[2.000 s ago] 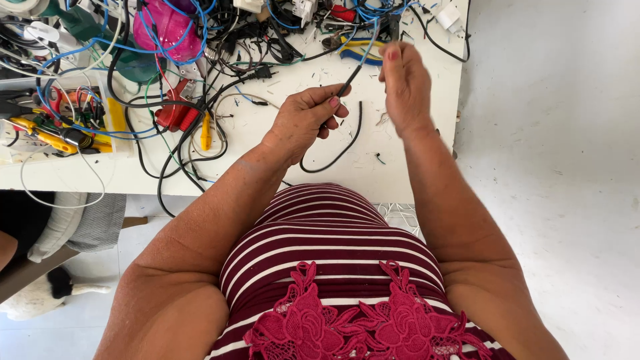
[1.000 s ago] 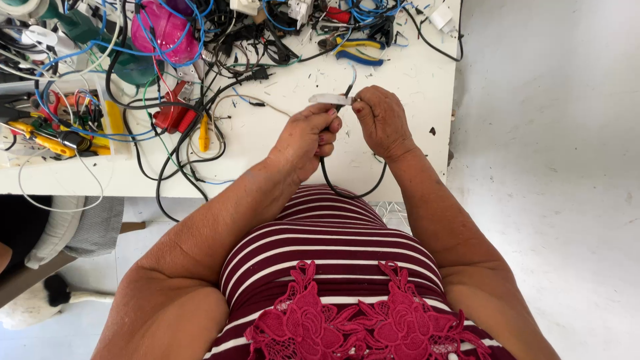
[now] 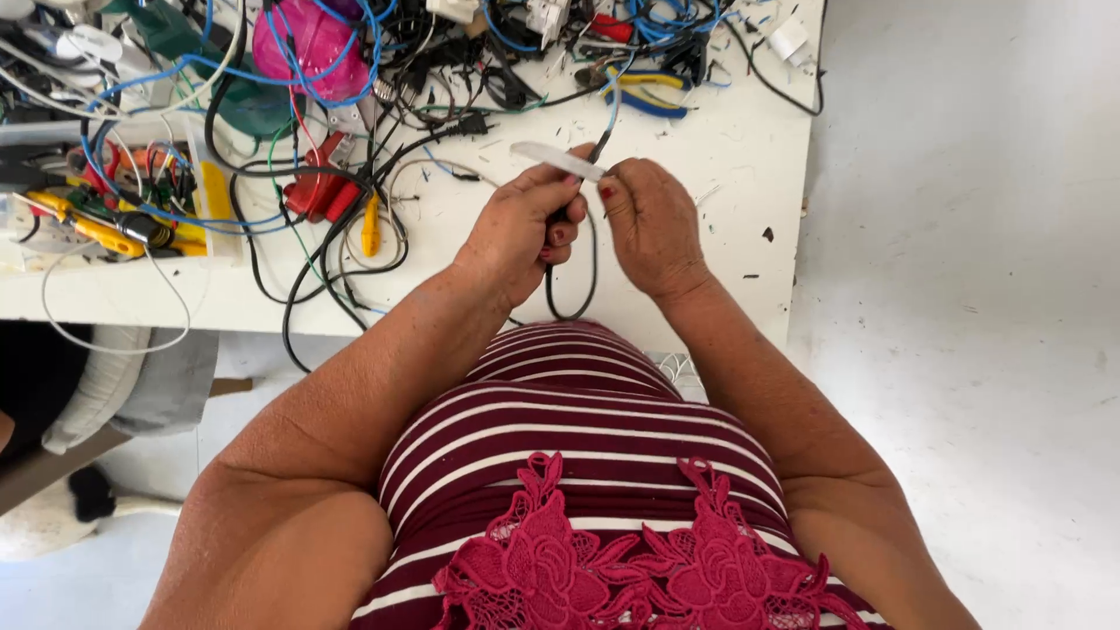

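Observation:
My left hand (image 3: 529, 227) is closed on a black electrical cable (image 3: 594, 262), whose lower part hangs in a loop below the fingers. Above that hand the cable's upper end shows a thinner light-blue and whitish part (image 3: 614, 105). Between the fingertips of my right hand (image 3: 654, 223) is one end of a whitish flat strip (image 3: 556, 159), which crosses over the cable toward the upper left. Whether the strip is tape or something stiffer I cannot tell. Yellow-and-blue handled pliers (image 3: 652, 107) lie on the white table just beyond both hands.
Tangled cables and plugs (image 3: 472, 124) cover the table's far side, with a magenta object (image 3: 311, 48) among them. At left stands a clear tool box (image 3: 214, 188); near it are a red tool (image 3: 317, 184) and a yellow-handled tool (image 3: 371, 226). The white table's edge (image 3: 792, 289) runs at right.
Two seconds ago my right hand was raised beside the pliers and no strip showed; it has since come down next to my left hand. The whitish strip now lies across the cable.

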